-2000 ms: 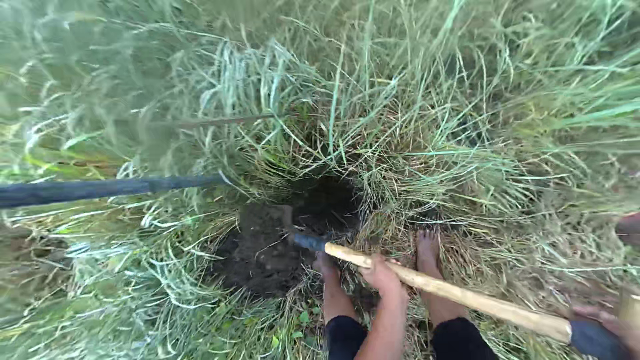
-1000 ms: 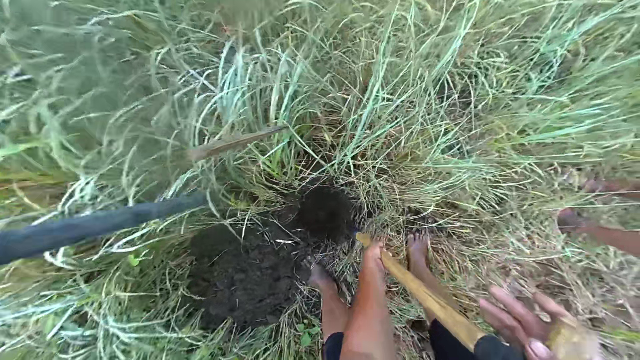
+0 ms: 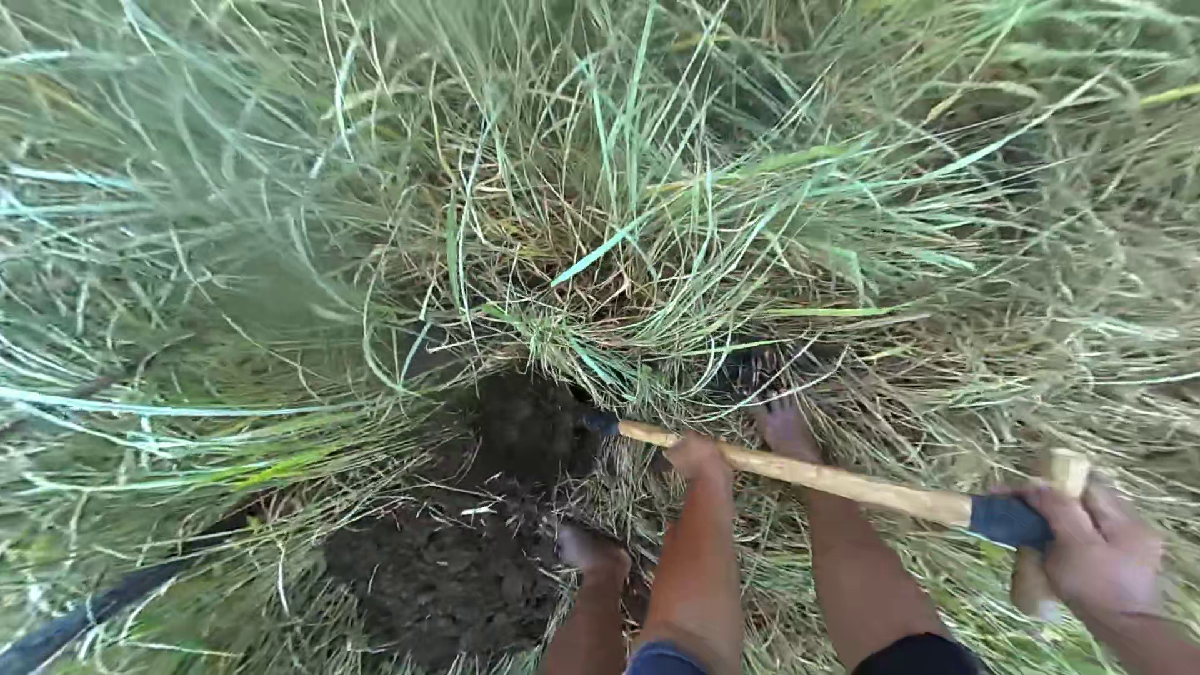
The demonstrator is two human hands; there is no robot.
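Observation:
A spade with a pale wooden shaft (image 3: pixel 844 483) slants from the dark soil to the lower right. My left hand (image 3: pixel 701 459) is closed around the shaft near its dark metal socket. At the far end my right hand (image 3: pixel 1097 534) grips the wooden crosspiece handle, just past a dark sleeve. Dark soil in the hole (image 3: pixel 530 427) meets the socket; I cannot tell the blade from it. A mound of loose dark soil (image 3: pixel 441 581) lies below the hole. My bare feet stand apart, one (image 3: pixel 591 553) beside the mound, the other (image 3: pixel 787 427) on flattened grass right of the hole.
Tall green and dry grass (image 3: pixel 656 216) surrounds the hole and overhangs its upper edge. A dark pole (image 3: pixel 103 605) slants in from the lower left corner, its far part lost in grass.
My right hand, spread open beside the handle one second ago, is now closed on it. Another person's feet, at the right one second ago, are out of view. The view has shifted.

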